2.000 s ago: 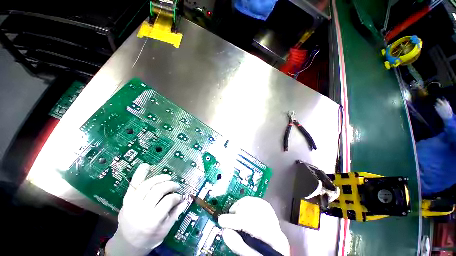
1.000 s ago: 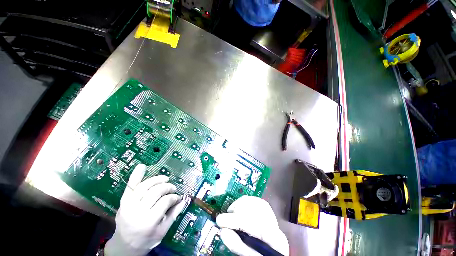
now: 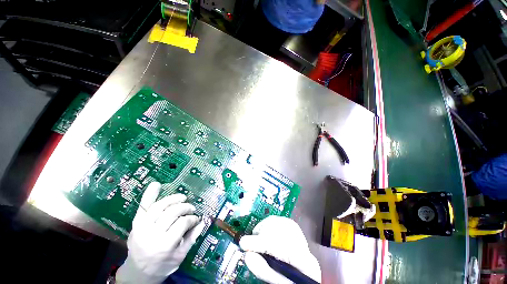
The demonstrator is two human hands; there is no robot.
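The large green circuit board lies on the metal table, its tracks and pads facing up. My right hand, in a white glove, holds the soldering iron like a pen. The iron's brownish barrel points left, its tip at the board close to my left fingertips. My left hand, also gloved, rests over the board's near edge with thumb and forefinger together near the tip. Solder wire runs from the reel stand toward the board; whether my left fingers pinch it is too small to tell.
Side cutters lie on the metal table. The iron stand with its yellow sponge is at right, beside a black fan on a yellow-black mount. A green conveyor runs beyond. People in blue show at the top and right edge.
My hands and the iron keep nearly the same place on the board. The view has shifted slightly. The person in blue at the top has moved right, and the one at the right edge shows less.
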